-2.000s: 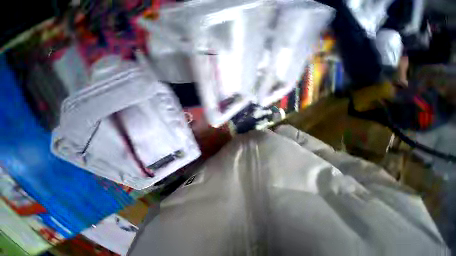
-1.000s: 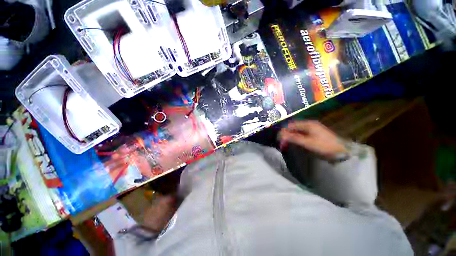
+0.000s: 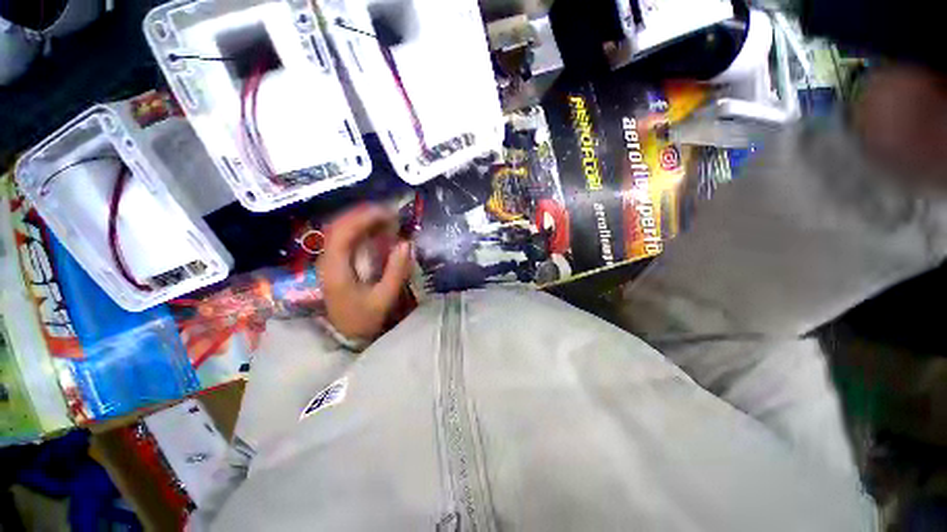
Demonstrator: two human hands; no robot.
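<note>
Three open white housing shells lie side by side on the bench: the left shell (image 3: 83, 229), the middle shell (image 3: 197, 114) and the right shell (image 3: 452, 62). Each has thin dark red wires inside and a small speckled board at its near end. My left hand (image 3: 363, 272) is over the printed sheet just below the middle and right shells, with curled fingers. Something small and reddish shows by its fingers; whether it is held cannot be told. My right hand (image 3: 905, 127) is blurred and partly cut off at the right edge, raised beside a dark shape; its fingers are unclear.
The colourful printed sheet (image 3: 597, 187) covers the bench. A metal device (image 3: 519, 52) stands behind the right shell. White parts (image 3: 742, 78) lie at the bench's right. A carton (image 3: 135, 457) with a white item (image 3: 192, 442) is below the bench's left front edge.
My left hand has come up from below the bench edge onto the sheet. My right hand has moved from the front edge up to the far right. The view has shifted slightly.
</note>
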